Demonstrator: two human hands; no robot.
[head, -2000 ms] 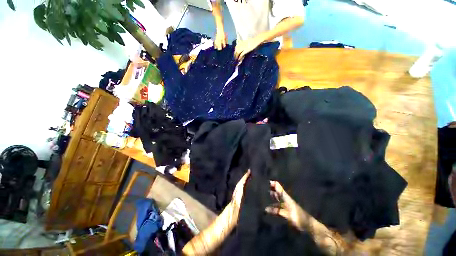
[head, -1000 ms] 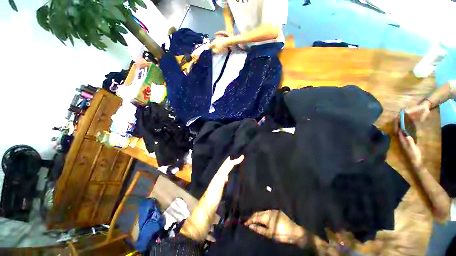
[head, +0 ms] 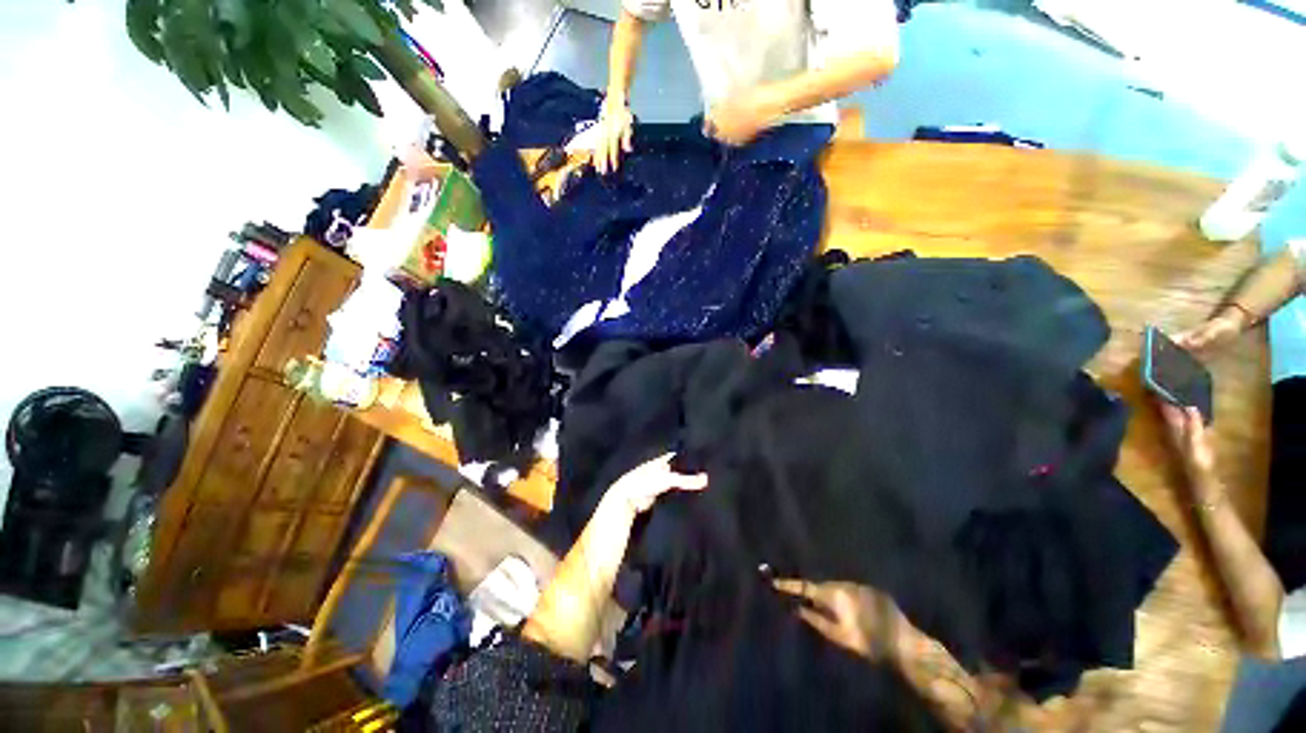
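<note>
A large black garment lies spread over the near part of the wooden table, with a small white label at its upper part. My left hand rests on its left side, palm down, with thumb and fingers apart. My right hand is lower and to the right, with fingers stretched out on the cloth. Whether its fingertips pinch any cloth cannot be told. A navy speckled garment lies beyond it under the hands of the person opposite.
A black bundle and a green and white box are at the left table end. At the right, a person holds a smartphone near a white bottle. A wooden chair with clothes stands at the lower left.
The black sleeve-like length between my hands now lies down flat. My hands have moved apart. The opposite person's hands have shifted on the navy garment, and the phone has come into view.
</note>
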